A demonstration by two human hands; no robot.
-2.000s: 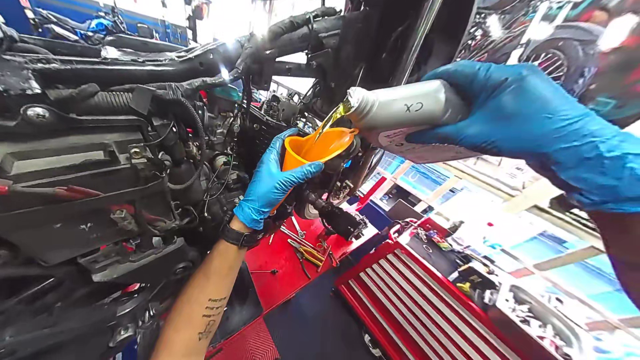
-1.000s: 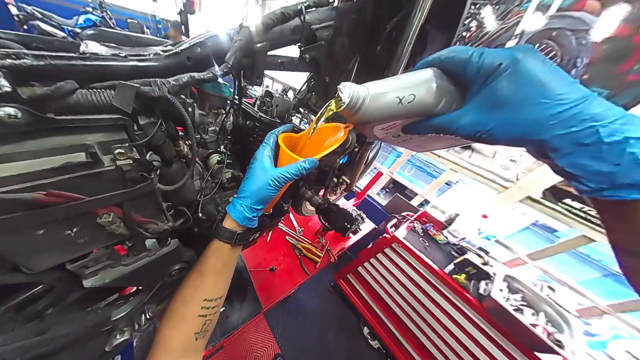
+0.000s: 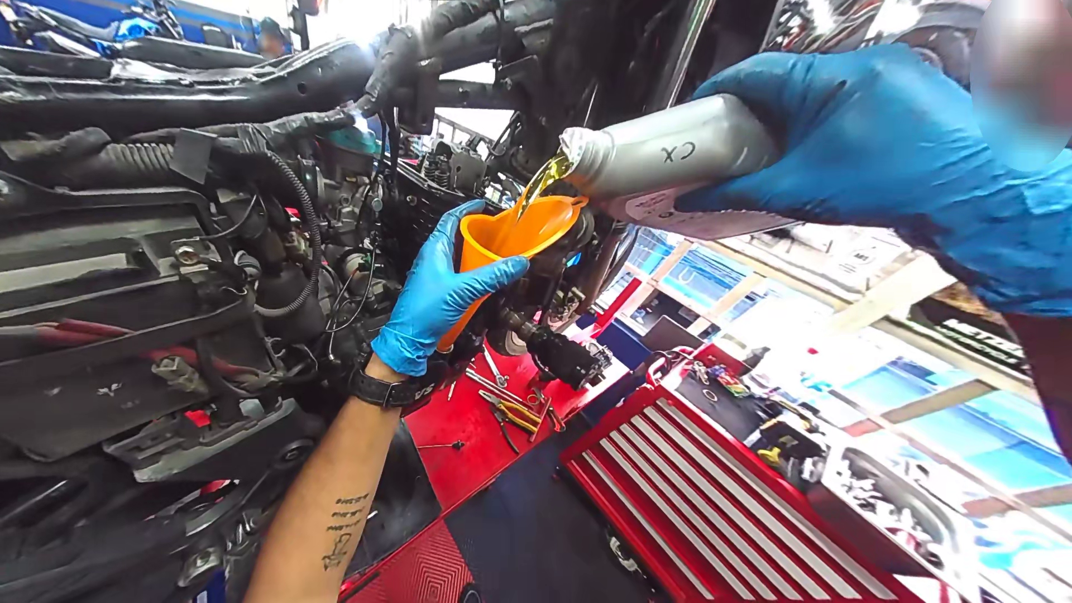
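My left hand [image 3: 435, 289], in a blue glove, is closed around an orange plastic funnel [image 3: 532, 230] beside the motorcycle frame. The funnel's lower end is hidden behind the hand and dark parts. From the upper right, my right hand [image 3: 846, 142], also gloved in blue, grips a silver-grey bottle [image 3: 687, 146] that bears handwriting. The bottle lies tilted, its mouth just above the funnel's rim. A stream of yellow-gold oil [image 3: 544, 180] runs from the mouth into the funnel.
Motorcycle frame tubes [image 3: 193, 96], hoses and wiring fill the left side. Below lie pliers [image 3: 515, 410] and other hand tools on a red surface [image 3: 452, 469]. A red tool chest [image 3: 603, 435] stands at the lower right, with things on its top. A person [image 3: 270, 38] is far behind.
Oil flows from the bottle in all frames. Both hands keep their holds on the funnel and bottle, with little plain movement.
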